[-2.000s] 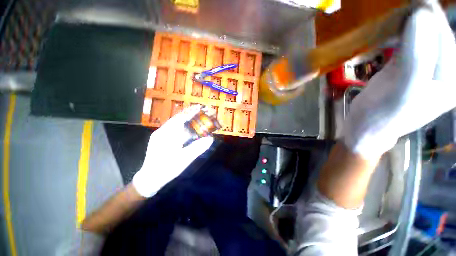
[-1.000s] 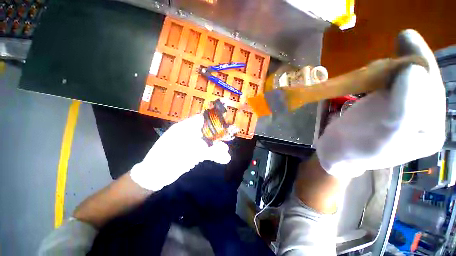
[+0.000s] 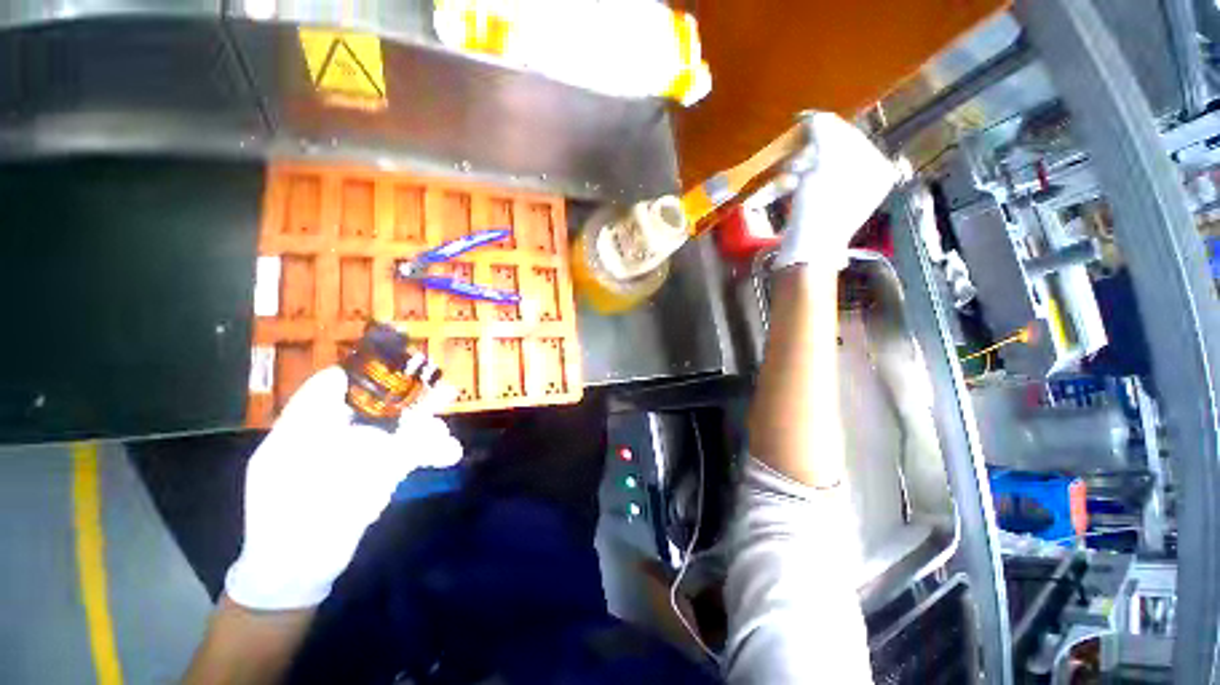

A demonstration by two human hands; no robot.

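Note:
My left hand (image 3: 315,468), in a white glove, holds a dark coil with copper-orange windings (image 3: 383,375) over the lower left of the orange slotted board (image 3: 294,345). My gloved right hand (image 3: 836,187) holds the tan handle of a brush (image 3: 749,167) near the far right of the bench. The brush's lower end is beside the whitish spout of a bottle with an amber lower part (image 3: 618,284); its tip is hidden or unclear. Blue-handled cutters (image 3: 462,284) lie open on the board.
A dark mat (image 3: 121,308) lies left of the board. The machine front with a yellow warning triangle (image 3: 344,67) and a white roll with yellow ends (image 3: 575,47) is behind. A steel tray (image 3: 870,402) and a red bin (image 3: 749,230) are at the right.
The brush has moved from near the coil back to the bottle, with my right hand drawn away. My left hand still holds the coil. The whole view has shifted to the right.

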